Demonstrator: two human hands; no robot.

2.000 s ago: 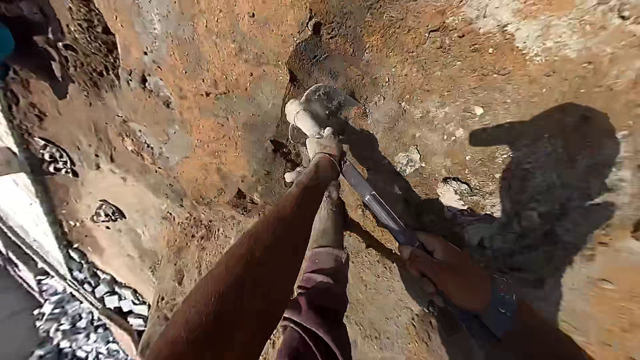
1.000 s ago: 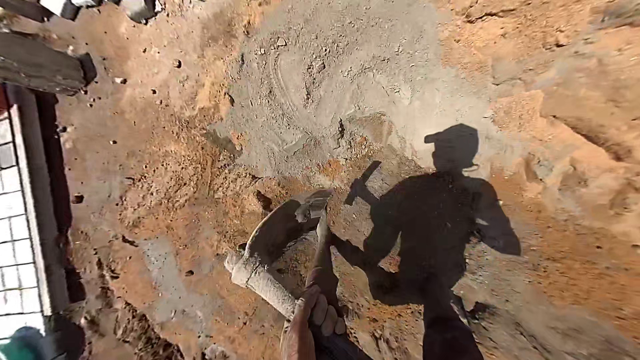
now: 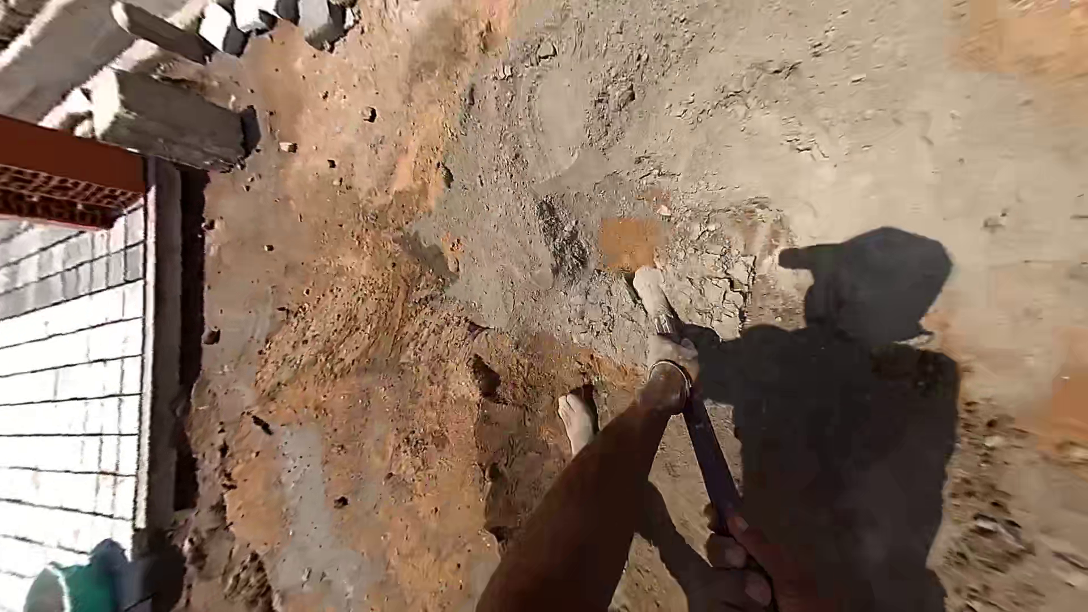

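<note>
My left hand (image 3: 674, 353) is closed around the upper part of a long tool handle (image 3: 707, 450), with a band at the wrist. Lower down, at the bottom edge, my right hand (image 3: 738, 565) grips the same dark handle. Just beyond the left hand is a pale, mud-coated shape (image 3: 651, 291), apparently a bare foot. Another bare foot (image 3: 576, 421) rests on the soil to the left of the left forearm. The tool's working end cannot be made out; it is hidden or blurred. Grey, crumbly mud (image 3: 586, 187) lies ahead of the hands.
A paved strip (image 3: 68, 374) with a concrete edging (image 3: 161, 357) runs along the left. A concrete block (image 3: 166, 119) and loose stone blocks (image 3: 319, 19) lie at upper left. A green object (image 3: 64, 586) stands at lower left. My shadow (image 3: 850, 425) covers uneven ground at right.
The view has shifted strongly. The curved metal blade visible earlier near the left hand no longer shows. Two seconds ago both hands held the handle too, farther apart in view.
</note>
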